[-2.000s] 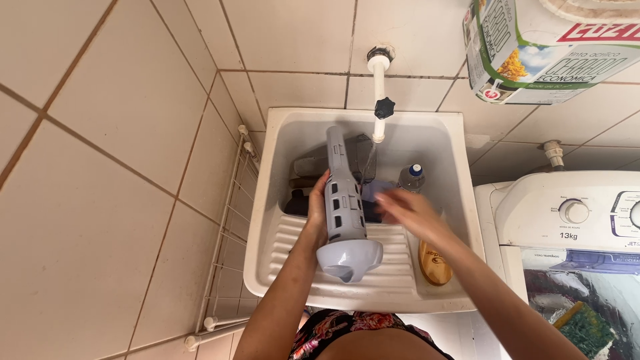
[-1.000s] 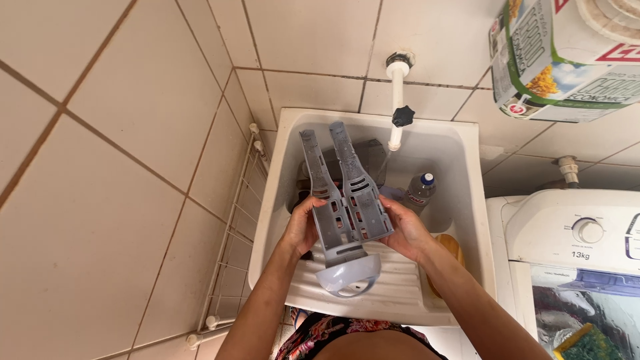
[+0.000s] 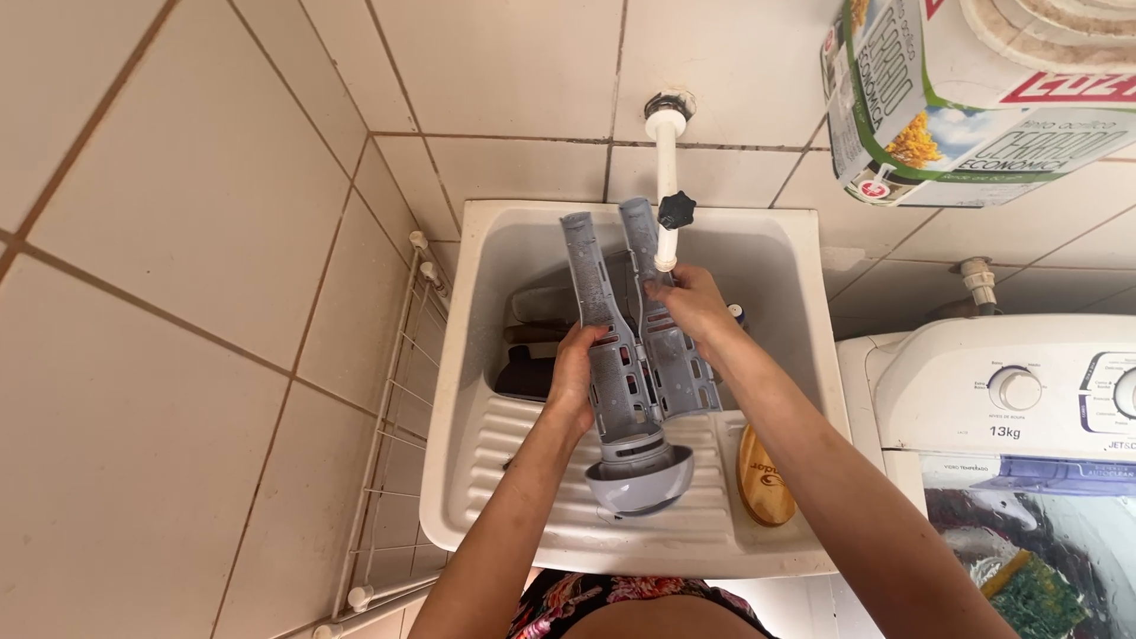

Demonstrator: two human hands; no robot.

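Note:
A grey plastic hinged holder point(image 3: 626, 382) lies opened into two long slotted halves, with a rounded cup at its lower end, above the ribbed part of a white laundry sink point(image 3: 444, 497). My left hand point(image 3: 575, 377) grips the edge of its left half. My right hand point(image 3: 697, 306) holds the upper part of the right half, just below the spout of a white tap point(image 3: 666, 169) with a black knob. Behind the holder, dark items point(image 3: 525, 374) and a clear container point(image 3: 541, 304) lie in the basin, partly hidden. Water flow cannot be made out.
A wooden-backed brush point(image 3: 765, 475) lies at the sink's right. A bottle's blue-and-white cap point(image 3: 736, 311) shows behind my right wrist. A washing machine point(image 3: 950, 373) with a green and yellow sponge point(image 3: 1034, 595) stands right; a wire rack point(image 3: 386, 435) is left. A paint bucket point(image 3: 985, 133) is upper right.
The holder, closed two seconds ago, was opened into two halves by one second ago. My right hand has since moved up along the right half to beneath the tap spout.

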